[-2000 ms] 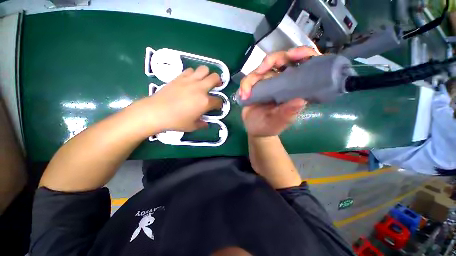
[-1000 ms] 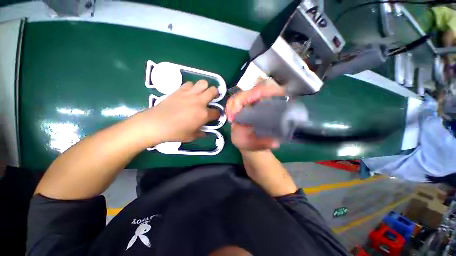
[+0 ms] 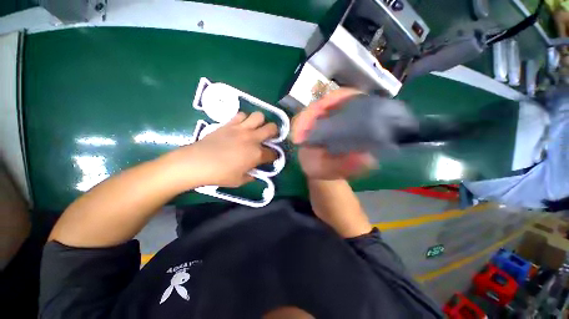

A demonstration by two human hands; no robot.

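Three white plastic loop housings (image 3: pixel 221 103) lie side by side on the green surface, tilted, with round discs at their left ends. My left hand (image 3: pixel 234 149) lies over the middle housing, fingers bent on its loop, and hides much of it and part of the lowest one. My right hand (image 3: pixel 330 140) is closed around a grey electric screwdriver (image 3: pixel 362 124), just right of the loops' rounded ends. The screwdriver is blurred, and its bit cannot be made out. Its black cable runs off to the right.
A silver-grey screw feeder (image 3: pixel 365 59) stands beyond my right hand. A second grey cylinder (image 3: pixel 452 56) rests by its side. A pale metal rail (image 3: pixel 262 28) runs along the far side of the green surface (image 3: pixel 93 62). A person's light blue sleeve (image 3: pixel 530 174) is at the right.
The three housings have turned clockwise under my left hand, their loop ends now nearer my body. The screwdriver in my right hand has swung and moved slightly right since one second ago.
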